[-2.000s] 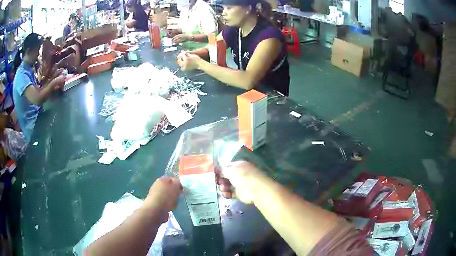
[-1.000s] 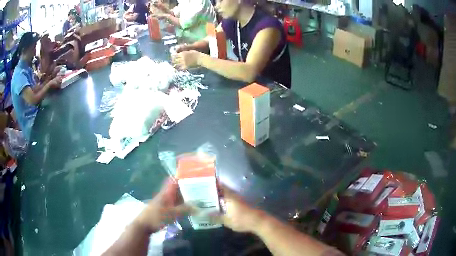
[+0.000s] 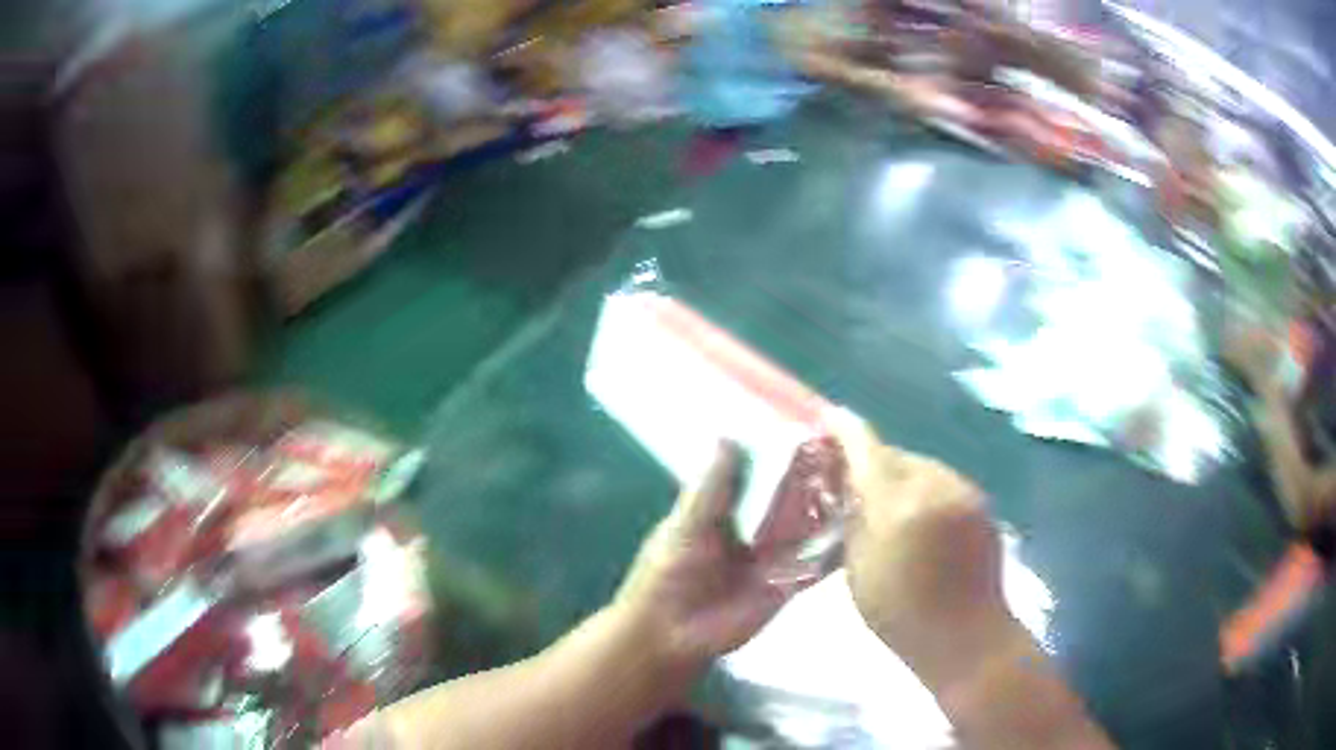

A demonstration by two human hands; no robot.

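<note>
A white and orange retail box is held tilted above the table; the view is blurred. Clear film bunches at its near end. My left hand holds the near end, thumb on the white face. My right hand is closed at the near right end, at the film; its fingertips are partly hidden. White sheets or bags lie under and behind my hands.
A round container filled with red and white wrapped boxes stands at left. A white heap lies on the green table at right. An orange box shows at the right edge. Blurred people and goods line the top.
The view has swung left, so the white heap is now at right and a filled container shows at left. The upright box between my hands is now tilted, with film bunched at its near end.
</note>
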